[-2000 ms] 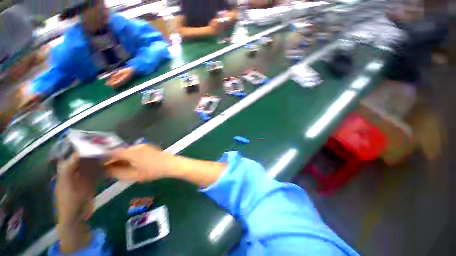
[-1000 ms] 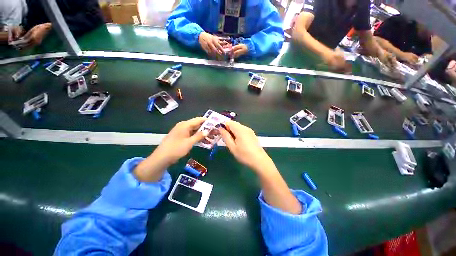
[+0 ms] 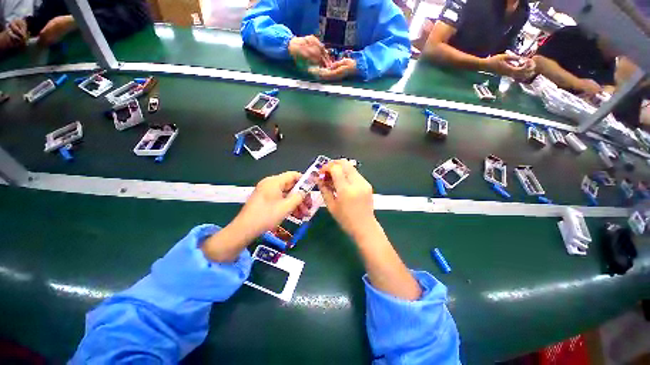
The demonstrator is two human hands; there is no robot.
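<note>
My left hand (image 3: pixel 276 199) grips a white housing (image 3: pixel 311 177) by its lower left side, above the near metal rail. My right hand (image 3: pixel 348 191) is at the housing's right side, its fingertips against it; what they pinch is too small to tell. A blue cell (image 3: pixel 298 234) hangs below the housing. Under it on the green bench lie an orange-brown board (image 3: pixel 282 234) with a blue cell and a flat white frame (image 3: pixel 287 284) with a large window, a dark board at its upper end.
A loose blue cell (image 3: pixel 442 260) lies right of my right forearm. Stacked white parts (image 3: pixel 574 232) and a black coiled item (image 3: pixel 618 247) lie farther right. Beyond the metal rail (image 3: pixel 499 207), the dark belt (image 3: pixel 207 167) carries several housings with blue cells. People work across it.
The held housing is tilted more on edge, and its blue cell now hangs beside the board below. My right fingers have moved onto its upper side. The belt's housings have shifted right.
</note>
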